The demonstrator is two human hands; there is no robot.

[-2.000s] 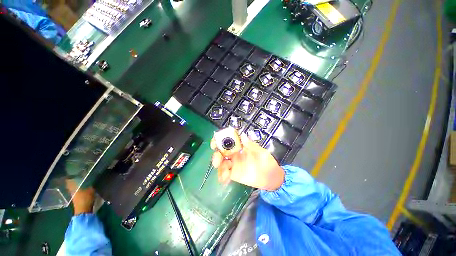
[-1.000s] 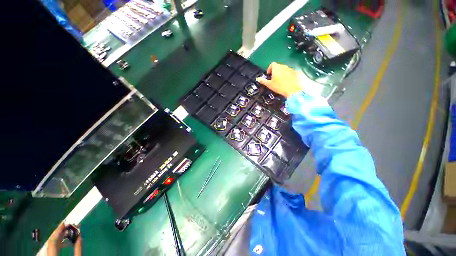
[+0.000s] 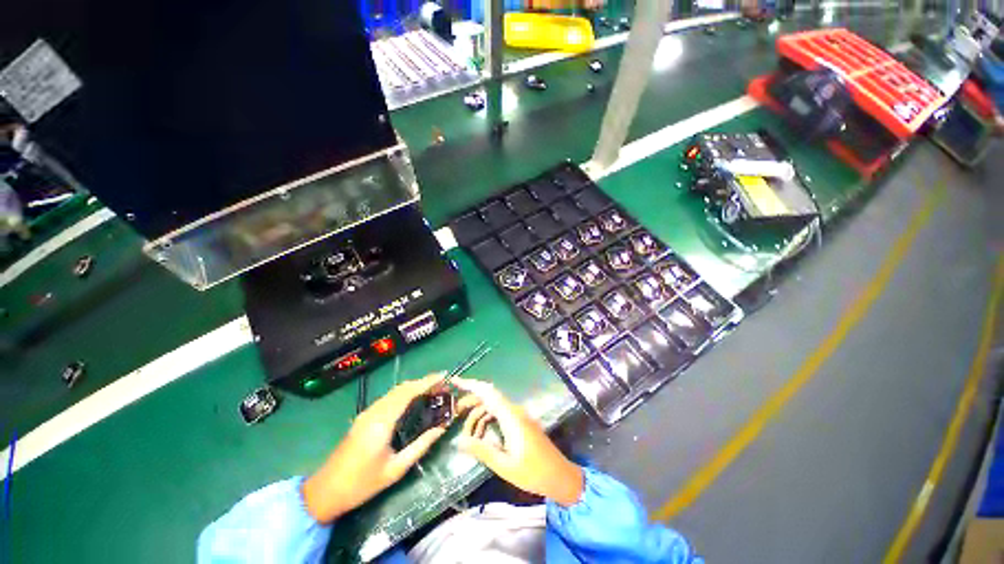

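My left hand (image 3: 369, 452) holds a small dark camera module (image 3: 438, 410) between its fingers, at the mat's front edge. My right hand (image 3: 512, 441) is beside it, fingers bent around the module's right side; the tweezers (image 3: 469, 361) stick up between the two hands, and which fingers hold them is hard to tell. The black test fixture (image 3: 374, 331) lies behind my hands, red and green lights on its front, with a module-like piece in its socket (image 3: 336, 264). Another module (image 3: 258, 405) lies on the mat left of the fixture's front corner.
The black blister tray (image 3: 595, 380), partly filled with modules, lies right of the fixture. A clear cover (image 3: 297, 215) and large black housing (image 3: 253, 99) overhang the fixture. A metal post (image 3: 632, 88), device with yellow label (image 3: 760, 190) and red crate (image 3: 859, 77) stand beyond.
My right hand has come back from the tray to meet my left hand in front of the fixture. The tweezers have left the mat. The view has shifted, showing more of the far bench.
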